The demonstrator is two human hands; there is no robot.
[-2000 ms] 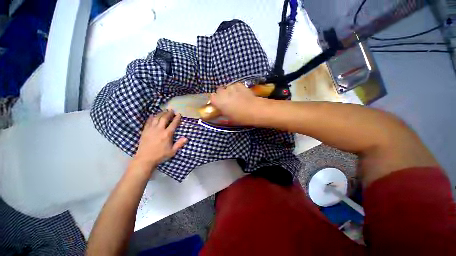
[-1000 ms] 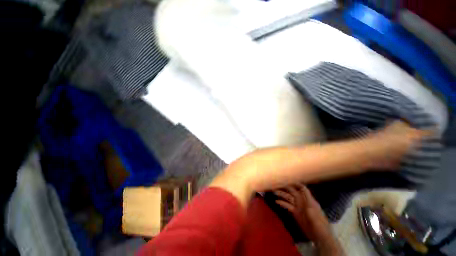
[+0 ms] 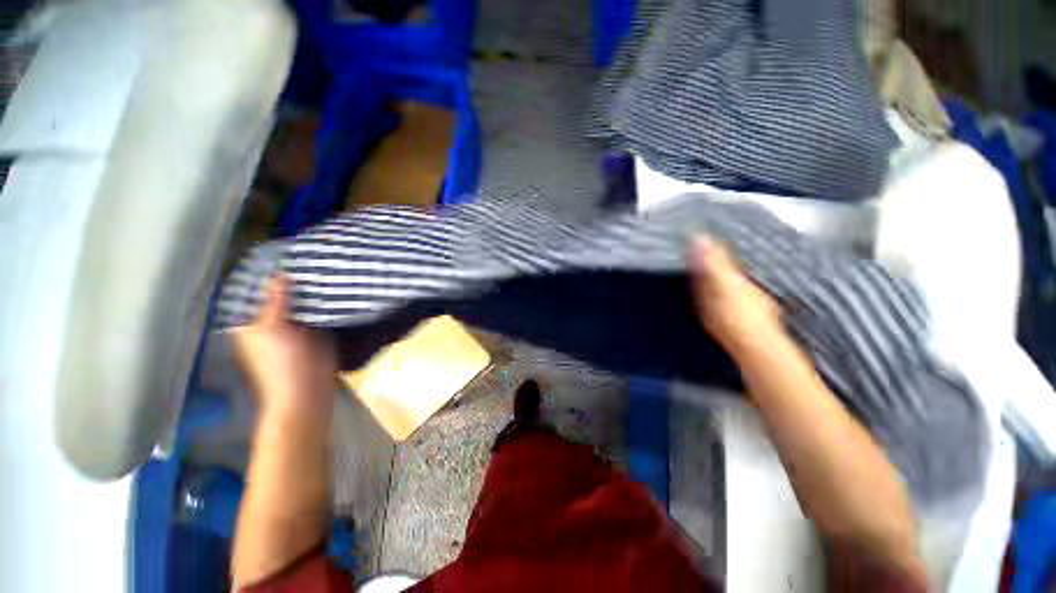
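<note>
The checked garment (image 3: 382, 261) is stretched out in the air across the view, blurred so that it looks striped. A dark inner part (image 3: 591, 313) shows along its lower side. My left hand (image 3: 284, 336) holds its left end with the thumb on top. My right hand (image 3: 732, 304) holds it right of the middle, and more cloth hangs beyond that hand to the right, over or near a white board. Both hands are blurred and the fingers under the cloth are hidden.
A long padded pressing form (image 3: 174, 232) stands at the left. Blue crates (image 3: 463, 127) are at the back. A heap of checked cloth (image 3: 759, 104) lies on a white surface at the back right. A white padded board (image 3: 955, 232) is at the right. A tan box (image 3: 423, 376) is on the speckled floor.
The view has swung round from the ironing table. The garment is now lifted and spread between both hands. The iron, seen at the lower right a second ago, is out of view.
</note>
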